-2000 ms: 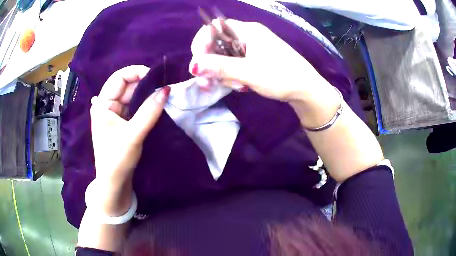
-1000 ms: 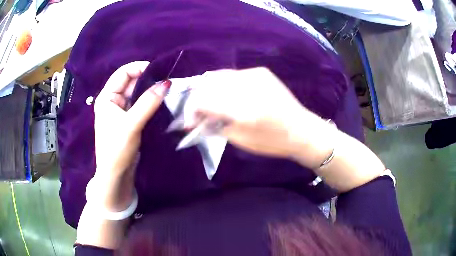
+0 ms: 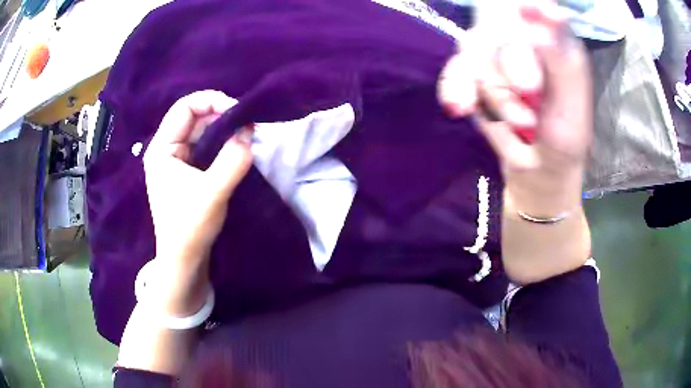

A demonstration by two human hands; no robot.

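Note:
The deep-purple garment (image 3: 394,212) lies spread over the lap. My left hand (image 3: 193,163) pinches a fold of it between thumb and fingers. A pale grey-white pointed cloth (image 3: 322,204) sticks out beside my left thumb and lies on the purple, its tip towards me. My right hand (image 3: 523,91) is raised at the upper right, off the cloth, blurred, with fingers curled. Whether it holds a tool or needle is too blurred to tell. No thread can be made out.
A white toothed trim (image 3: 483,216) lies on the purple at the right. A grey cloth-lined bin (image 3: 633,121) stands at right, another (image 3: 21,197) at left. An orange round thing (image 3: 37,61) is on the white table (image 3: 83,45).
My right hand has moved from the pale cloth up and to the right. The pale cloth and white trim are more exposed. My left hand keeps its pinch in nearly the same place.

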